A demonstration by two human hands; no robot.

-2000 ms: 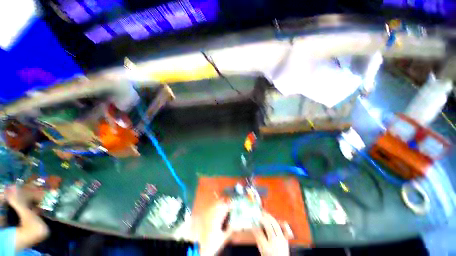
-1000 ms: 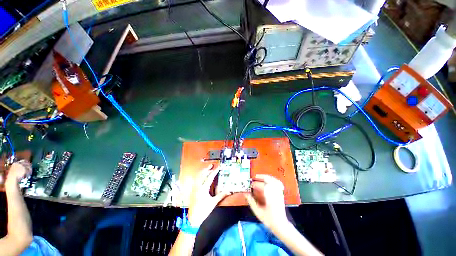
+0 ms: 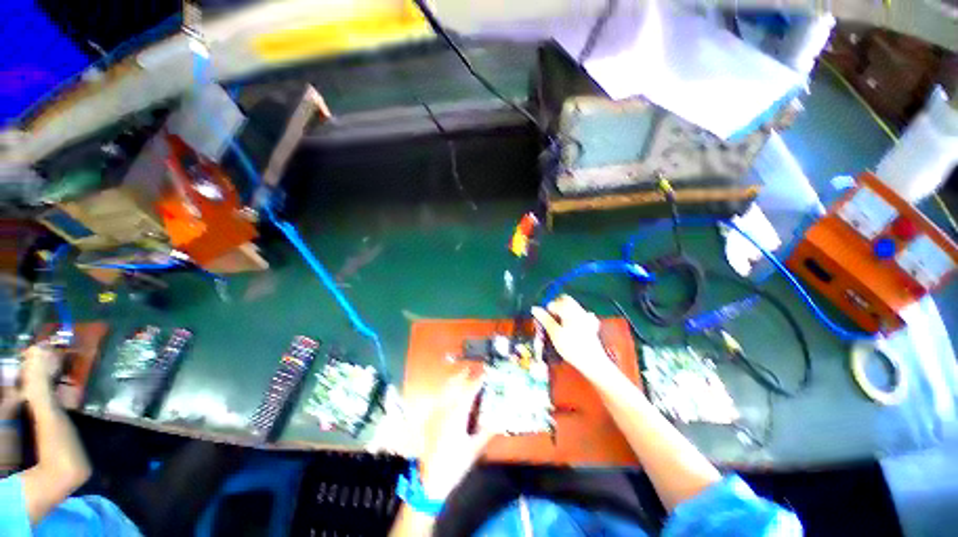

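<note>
A green-white circuit board (image 3: 517, 399) lies on the orange-red fixture plate (image 3: 599, 420), below the dark connector block. My left hand (image 3: 450, 420) is at the board's left edge, with the blue strap at the wrist. The view is blurred; the hand seems to hold the board's edge. My right hand (image 3: 570, 331) is at the back of the plate, right of the connector block, with fingertips at the cables there. What its fingers grip is hidden by blur. Red and yellow plugs (image 3: 523, 235) stand above the fixture.
Loose boards lie left (image 3: 342, 394) and right (image 3: 688, 385) of the plate. Two remote controls (image 3: 285, 388) lie at left. An oscilloscope (image 3: 609, 147), cable coil (image 3: 672, 294), orange box (image 3: 877, 252) and tape roll (image 3: 876, 371) are behind and right. Another person's arms show far left.
My right hand has moved from the board's right edge up to the cables behind it. My left hand stays at the board's left side. The camera view has shifted.
</note>
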